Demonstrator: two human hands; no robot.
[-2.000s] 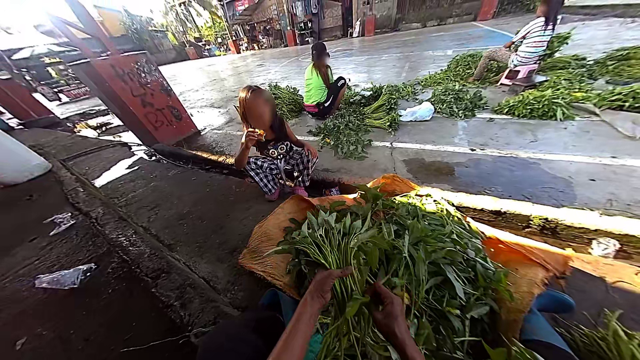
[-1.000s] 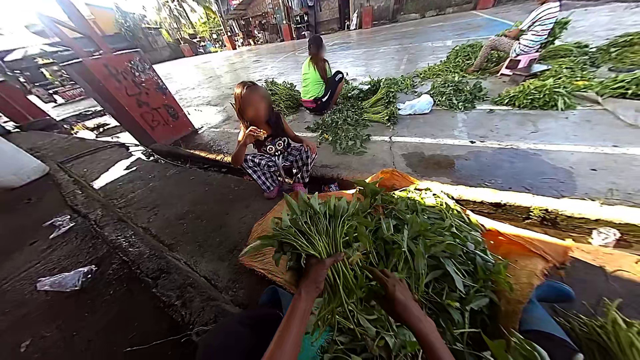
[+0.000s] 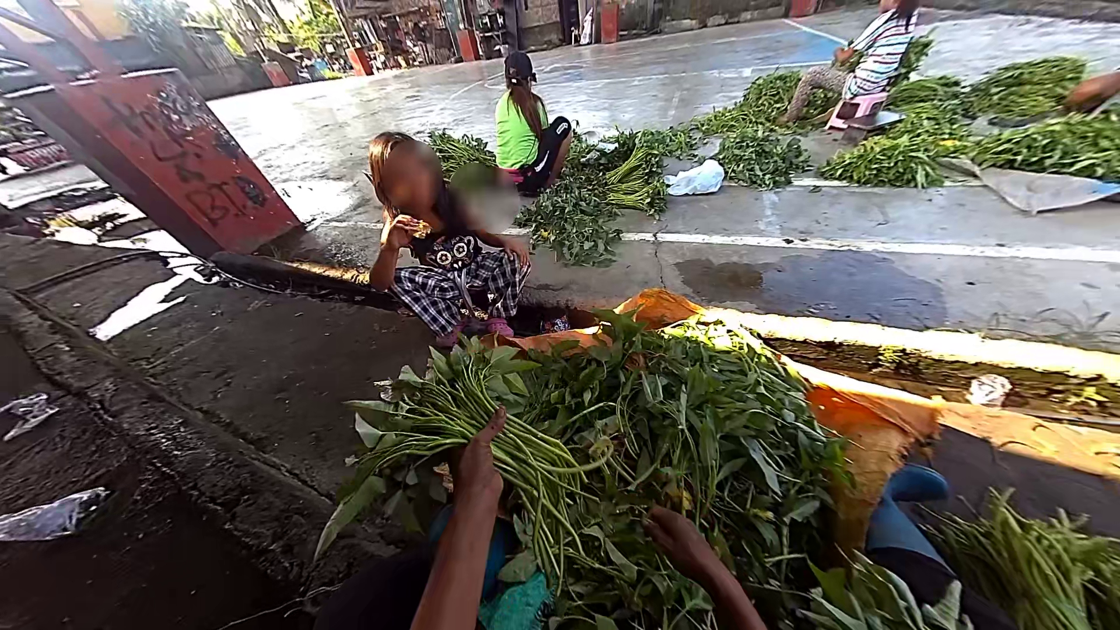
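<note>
A big heap of leafy green stems [image 3: 700, 420] lies on an orange sack [image 3: 866, 429] in front of me. My left hand [image 3: 477, 468] is closed around a bundle of long green stems [image 3: 490, 420], thumb on top, with the leaves fanning out to the left. Lower right of it, my right hand [image 3: 678, 538] touches the leaves of the heap; its fingertips are partly hidden, so whether it grips a stem does not show.
Just beyond the heap a person [image 3: 446, 254] squats at the curb. Farther off, two persons sit among piles of greens [image 3: 910, 149]. More stems [image 3: 1032, 560] lie at lower right, beside a blue boot [image 3: 914, 507]. A red concrete post base [image 3: 166, 157] stands at left.
My left hand has moved left with the bundle, which now leans out over the heap's left side. The seated person in green has turned the head.
</note>
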